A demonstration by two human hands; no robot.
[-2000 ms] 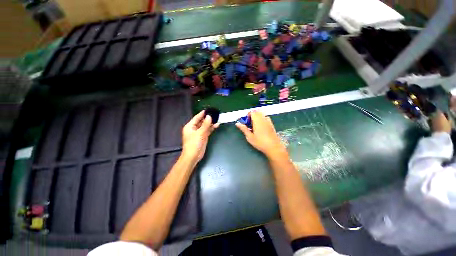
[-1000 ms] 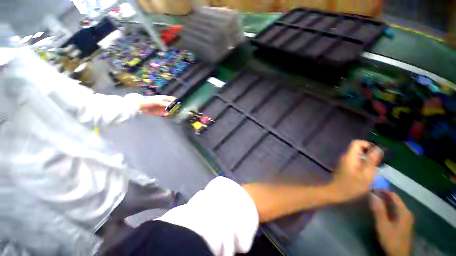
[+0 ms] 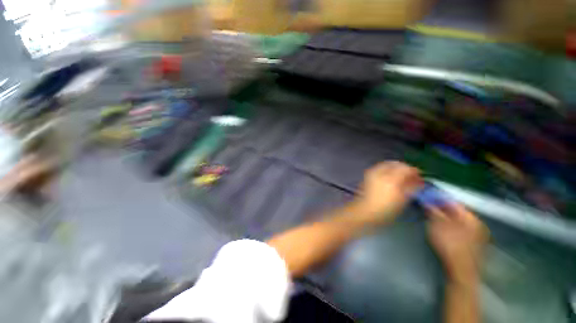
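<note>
The view is strongly blurred. My left hand [image 3: 385, 189] is at right of centre, its fingers closed; the dark unit seen in it earlier is hardly visible. My right hand [image 3: 458, 236] is just right of and below it, its fingers on a blue binder clip [image 3: 431, 195] between the two hands. The clip is at or touching my left fingertips; whether it sits on the unit cannot be told. A large dark compartment tray [image 3: 271, 164] lies left of my hands, with a few red and yellow clipped units [image 3: 210, 173] at its left end.
A blurred heap of coloured clips [image 3: 486, 135] lies beyond the pale metal strip [image 3: 518, 221]. A second dark tray [image 3: 347, 57] is behind. Another coloured heap [image 3: 145, 117], a red bin [image 3: 167, 66] and a person's hand [image 3: 28, 173] are at left.
The view has swung left over the two seconds. My hands have come together, with the blue clip between them. The other person's hand at left no longer shows near the tray's end.
</note>
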